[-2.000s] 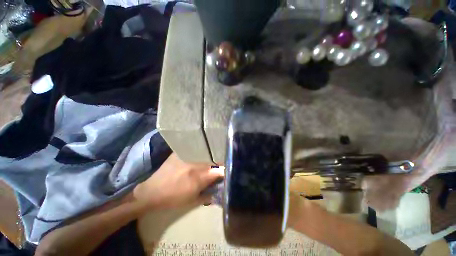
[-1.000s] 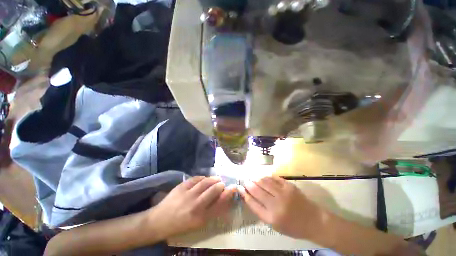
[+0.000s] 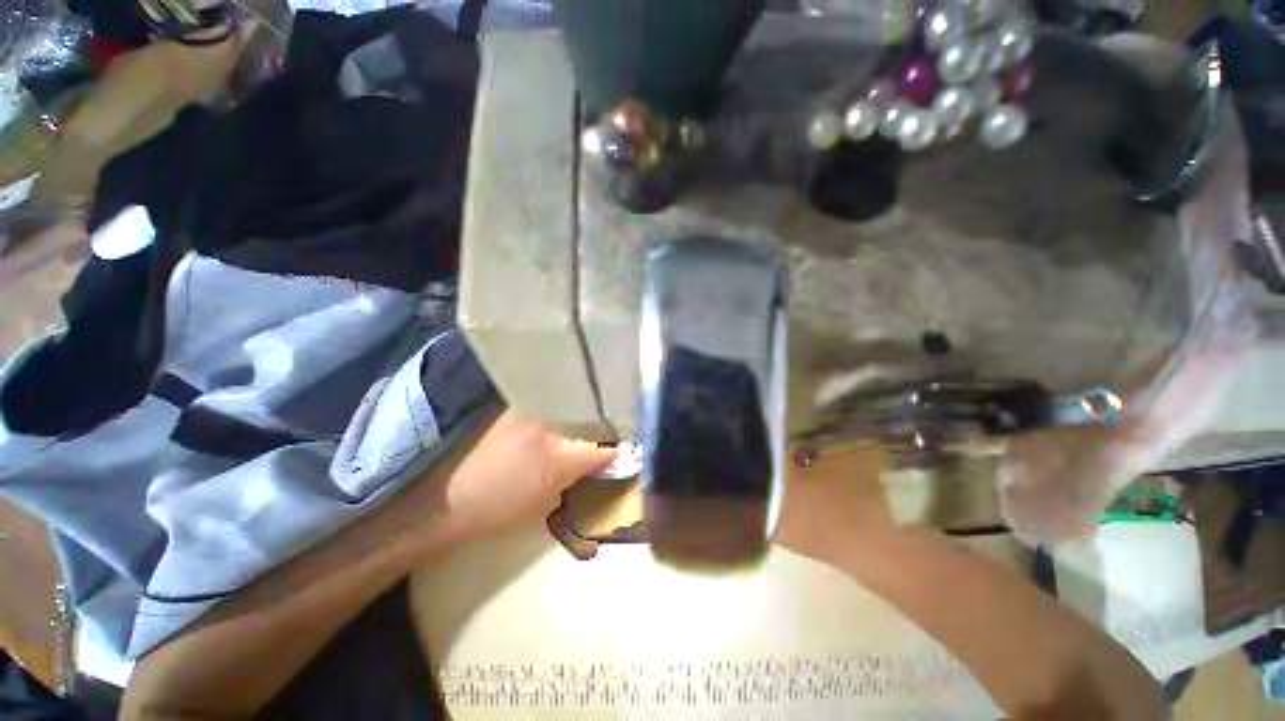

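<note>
The black and grey garment (image 3: 268, 352) lies heaped left of the sewing machine head (image 3: 902, 282). My left hand (image 3: 514, 472) reaches in under the head's lower left edge. Its fingertips are partly hidden; a small dark-edged piece of cloth (image 3: 575, 533) shows just below them. My right hand (image 3: 832, 500) is mostly hidden behind the shiny metal guard (image 3: 715, 409); its wrist and forearm show on the right. What the fingers hold, and the needle, cannot be seen.
Ruler-like markings run along the cream machine bed (image 3: 648, 634). A dark green post (image 3: 655, 49) and pearl beads (image 3: 916, 113) are on the head. Pale pink cloth (image 3: 1099, 458) hangs at its right. Green snips (image 3: 1144, 504) lie on the right. A white piece (image 3: 123, 233) lies on the black cloth.
The view has shifted, so the head and guard now cover the needle area. Both hands, pinching grey cloth together one second ago, now reach farther in under the head and are partly hidden.
</note>
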